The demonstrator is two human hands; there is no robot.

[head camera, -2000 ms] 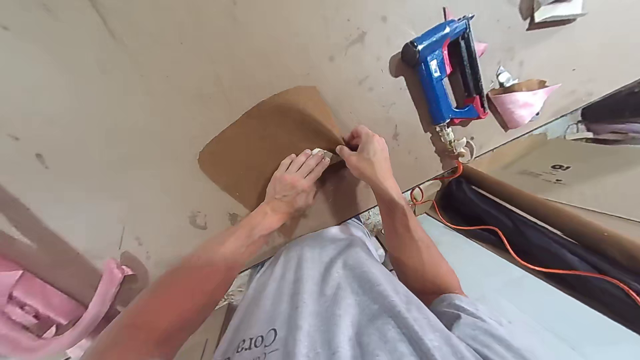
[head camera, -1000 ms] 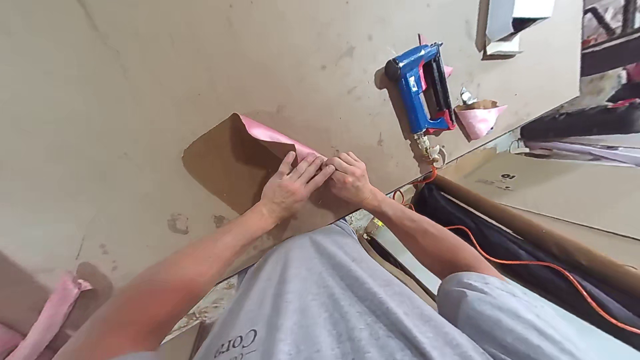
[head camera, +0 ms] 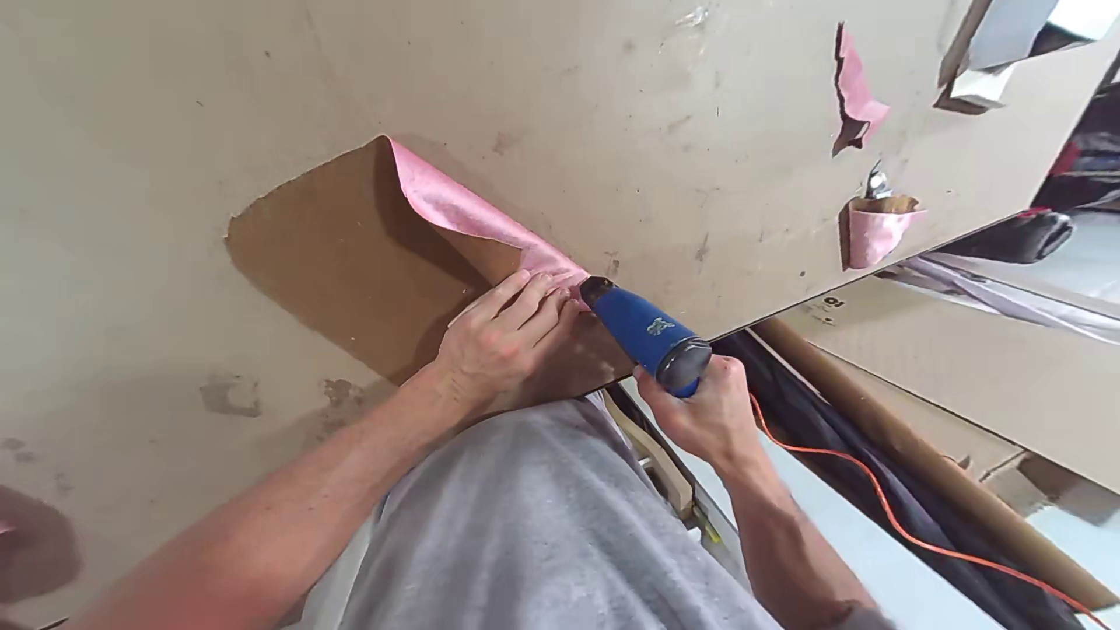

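Observation:
A brown sheet (head camera: 324, 254) with a pink fabric edge (head camera: 464, 206) folded over it lies at the near edge of the worktable. Across the fold, my left hand (head camera: 499, 337) presses down with its fingers close together. My right hand (head camera: 713, 407) grips a blue pneumatic stapler (head camera: 643, 328), whose nose meets the pink fold just right of my left fingertips. An orange air hose (head camera: 862, 472) runs from near my right wrist toward the lower right. The stapler's handle is mostly hidden under its body and my hand.
On the worktable (head camera: 560, 79), a pink scrap (head camera: 857, 92) and a small pink cup-shaped piece (head camera: 878, 234) lie to the right, near a metal fitting (head camera: 878, 182). White and grey blocks (head camera: 1011, 35) are at the upper right. Below the table edge are a cardboard tube (head camera: 927, 455) and dark rolled fabric (head camera: 822, 420).
My right hand has left the fold and taken hold of the blue stapler, which lay on the table before. Its nose is now at the fold. My left hand still presses the fold.

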